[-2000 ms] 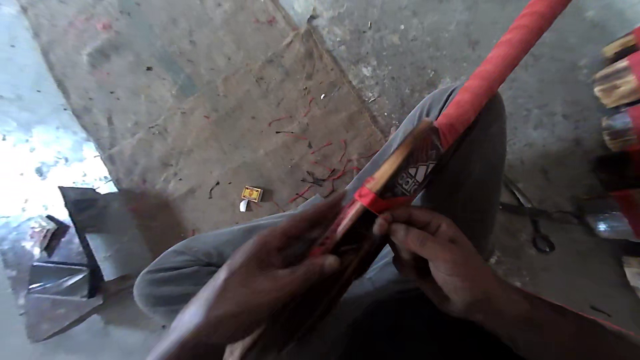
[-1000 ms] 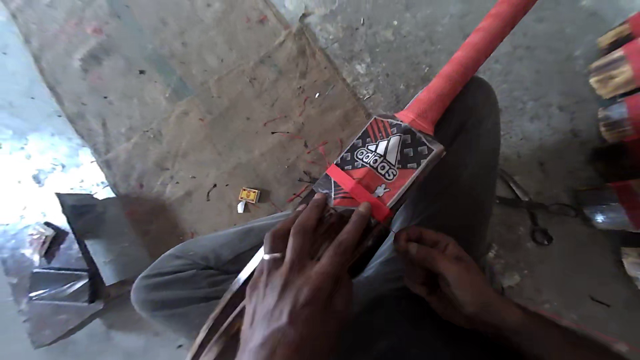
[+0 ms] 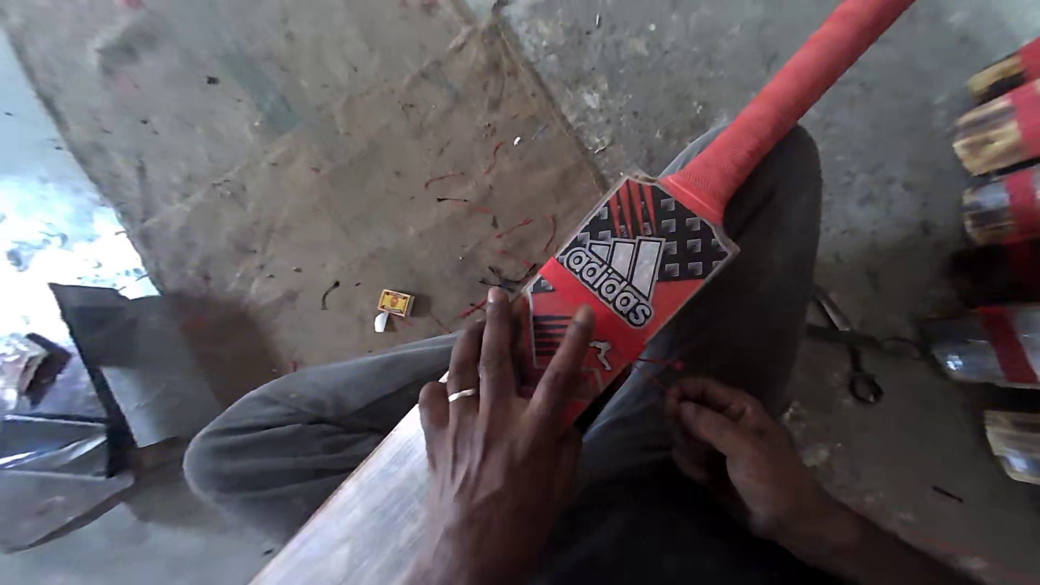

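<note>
A cricket bat with a red textured handle grip [image 3: 788,106] lies across my lap, its handle toward the upper right. A red and black Adidas sticker [image 3: 691,252] covers the upper blade, and a red band [image 3: 589,305] crosses it. My left hand [image 3: 504,431], with a ring on one finger, rests flat on the blade with its fingers spread over the sticker. Right of the blade's edge is my right hand [image 3: 739,455], thumb and fingers pinched together. A thin red strand [image 3: 662,362] shows between the bat's edge and those fingertips; whether they hold it cannot be told.
A matchbox [image 3: 396,303] and scattered red thread scraps lie on a brown floor sheet [image 3: 390,122]. Scissors [image 3: 861,382] lie on the concrete right of my knee. Several bats with red bands [image 3: 1007,345] line the right edge. Dark sheets [image 3: 154,357] are at the left.
The bat has turned from its edge to show its stickered face. My left hand has moved from gripping its side to lying on the face. My right hand has come away from the red band.
</note>
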